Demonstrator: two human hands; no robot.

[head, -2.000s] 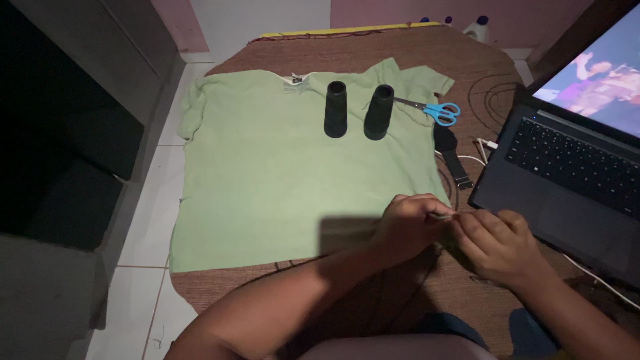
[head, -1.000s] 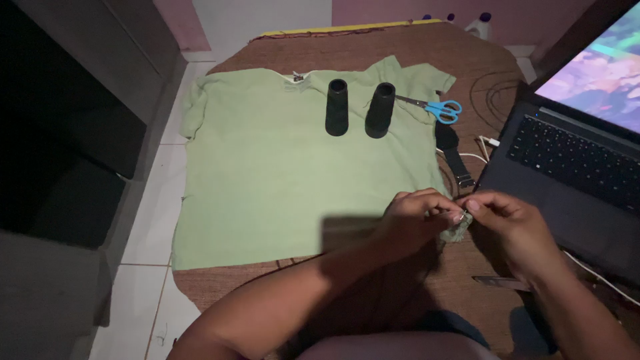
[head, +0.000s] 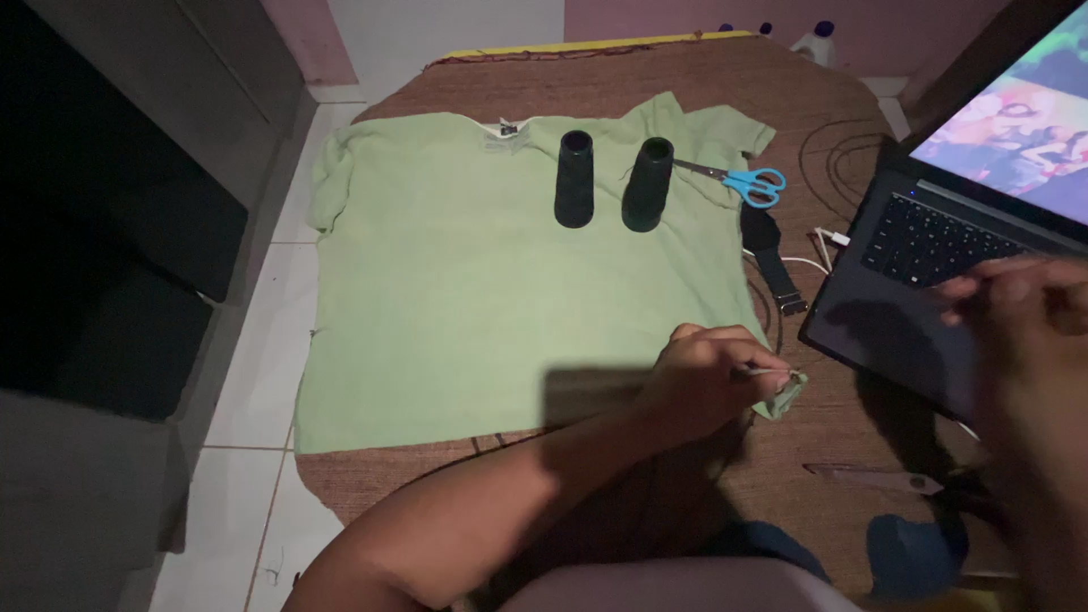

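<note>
A light green T-shirt lies spread on the brown cloth-covered table. My left hand pinches the shirt's lower right corner, with a thin, light-coloured item between the fingers that I cannot identify. Blurred and raised over the laptop's near edge is my right hand, fingers bent; whether it holds something fine, such as thread, cannot be told. Two black thread cones rest on the shirt's upper right part. Beside them, blue-handled scissors reach past the shirt's edge.
An open laptop occupies the right side, its screen lit. A black-strapped wristwatch and a white cable lie between it and the shirt. Larger scissors lie near the front edge, partly under my right forearm's shadow. Bottles stand beyond the table.
My right hand has moved away from my left hand, up and to the right over the laptop. My left hand stays at the shirt's corner. The larger scissors, mostly hidden earlier, show more.
</note>
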